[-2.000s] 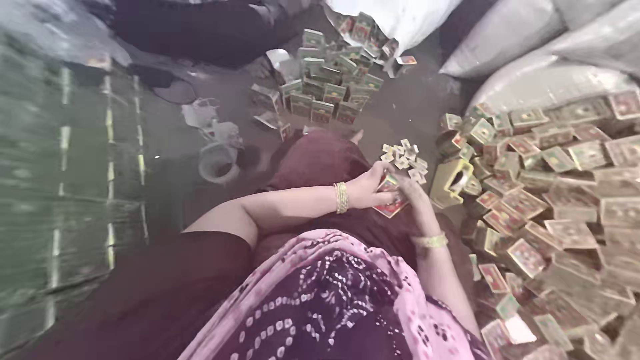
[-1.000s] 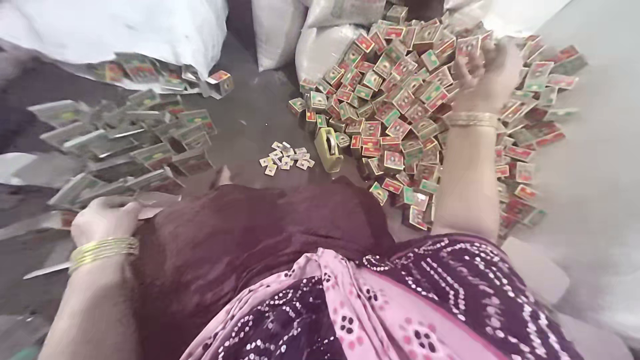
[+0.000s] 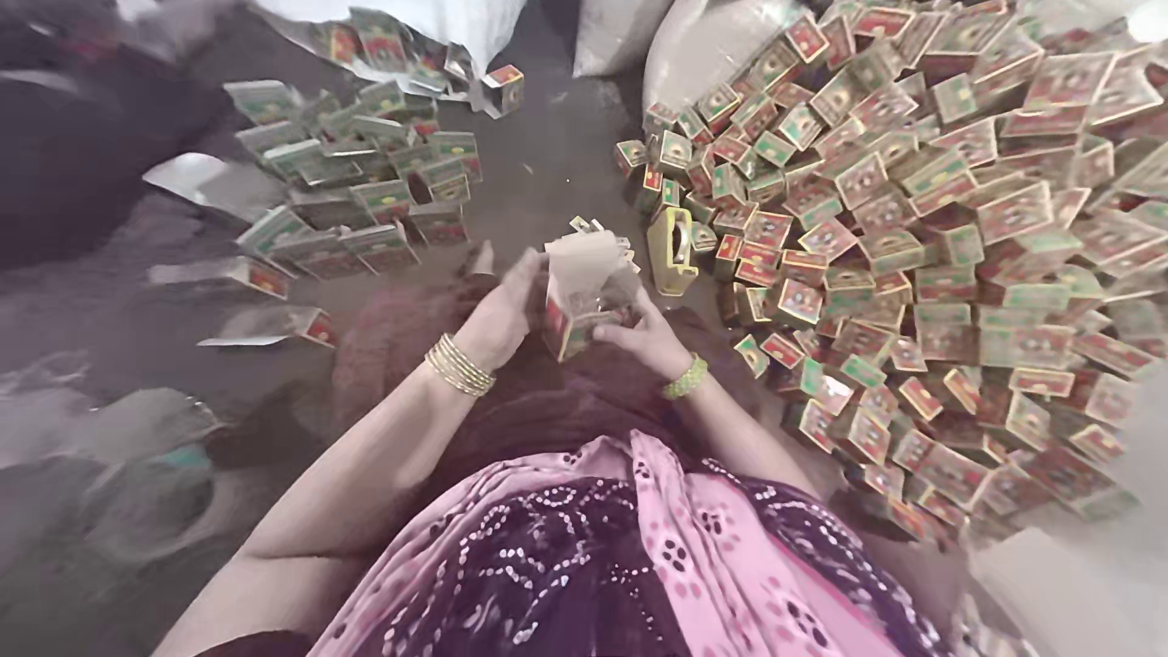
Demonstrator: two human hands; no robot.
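Observation:
Above my lap, both hands hold an upright small carton with a raised pale flap point(image 3: 584, 260) and red and green printed sides. My left hand point(image 3: 502, 315) grips its left side, with several gold bangles at the wrist. On its right side are the thumb and fingers of my right hand point(image 3: 646, 336), which has a yellow-green bangle. Small pale pieces point(image 3: 630, 254) show partly behind the carton. Just right of them stands a yellow tape dispenser point(image 3: 673, 251). What the carton contains cannot be made out.
A large heap of small printed boxes point(image 3: 858, 274) spreads over the floor at the right. Flat open-topped cartons point(image 3: 379, 196) stand grouped at the left. White sacks point(image 3: 611, 36) are at the top. A blurred clear plastic container point(image 3: 151, 493) lies at the lower left.
My right hand has come back from the heap of boxes, and my left hand from the cartons at the left. Both now meet at one carton in the middle.

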